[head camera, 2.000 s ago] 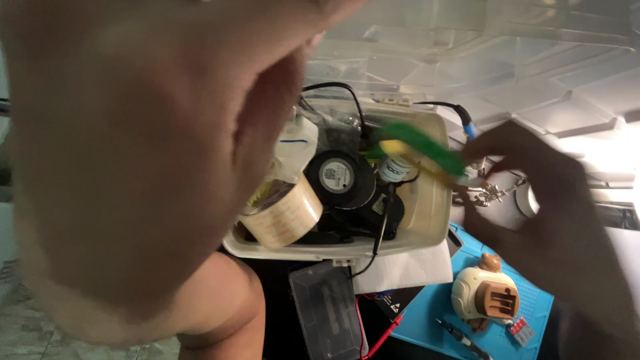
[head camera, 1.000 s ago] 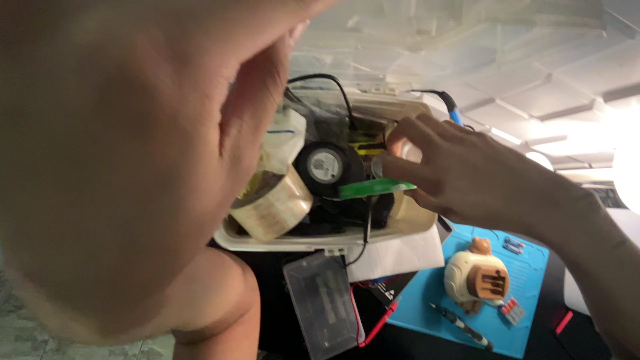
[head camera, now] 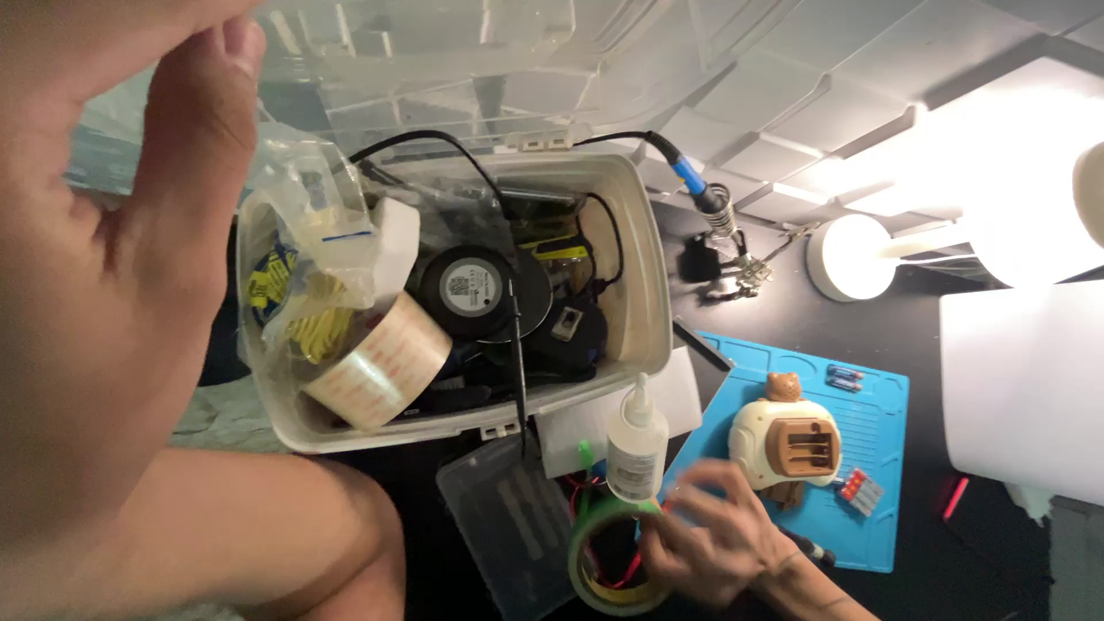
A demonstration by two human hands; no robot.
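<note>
My right hand (head camera: 716, 535) grips the edge of a roll of green tape (head camera: 617, 561) below the storage bin (head camera: 647, 285). Just above the roll is a white squeeze bottle (head camera: 636, 444) with a nozzle. My left hand (head camera: 164, 172) looms large and close at the left; its thumb shows, but whatever its fingers do is out of view. In the bin lie a wide roll of packing tape (head camera: 379, 362), a round black device (head camera: 467, 291), yellow cord (head camera: 319, 328), a plastic bag (head camera: 302, 207) and black cables.
A blue work mat (head camera: 875, 448) holds a cream and brown toy (head camera: 785, 444) with an exposed battery compartment, and several batteries (head camera: 861, 492). Behind it stand a soldering iron (head camera: 690, 177) in its holder and a lamp (head camera: 849, 259). A clear plastic case (head camera: 509, 526) lies below the bin.
My right hand has moved from over the bin down to its near side, with the green tape roll. The white bottle, earlier partly visible in the bin, now shows outside it.
</note>
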